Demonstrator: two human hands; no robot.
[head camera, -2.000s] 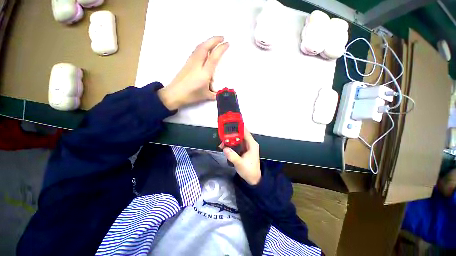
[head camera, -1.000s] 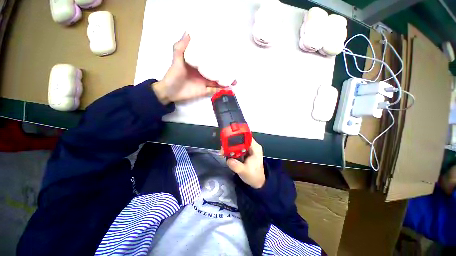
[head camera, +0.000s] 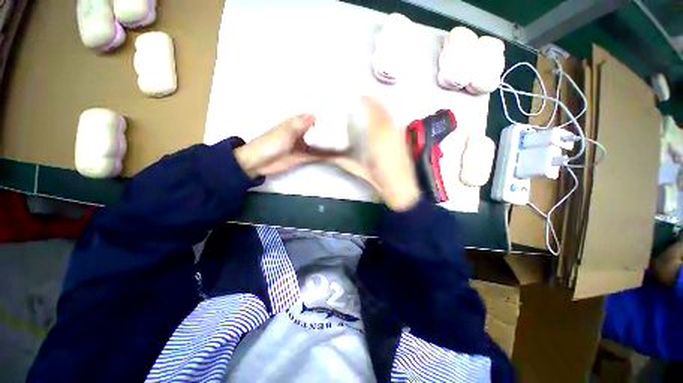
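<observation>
My left hand (head camera: 278, 147) is over the white paper sheet (head camera: 255, 82), fingers curved around a pale rounded hand warmer (head camera: 328, 133) that almost merges with the bright paper. My right hand (head camera: 382, 153) is motion-blurred at the warmer's right side; its grip cannot be made out. The red and black infrared thermometer (head camera: 427, 149) lies on the paper just right of my right hand, partly behind the wrist. A single hand warmer half (head camera: 476, 161) lies right of it. One cream warmer (head camera: 393, 48) and a paired one (head camera: 470, 61) stand at the paper's far side.
Brown cardboard (head camera: 191, 45) at left holds several cream warmers (head camera: 101, 142). At right are a white power strip (head camera: 511, 164) with charger plugs (head camera: 541, 153) and looped white cables (head camera: 558, 97). Cardboard sheets (head camera: 618, 172) stand beyond. A person's blue sleeve (head camera: 644, 318) shows at far right.
The thermometer has left my right hand and now lies on the paper to the right. My right hand has moved up beside my left. The whole view has shifted slightly.
</observation>
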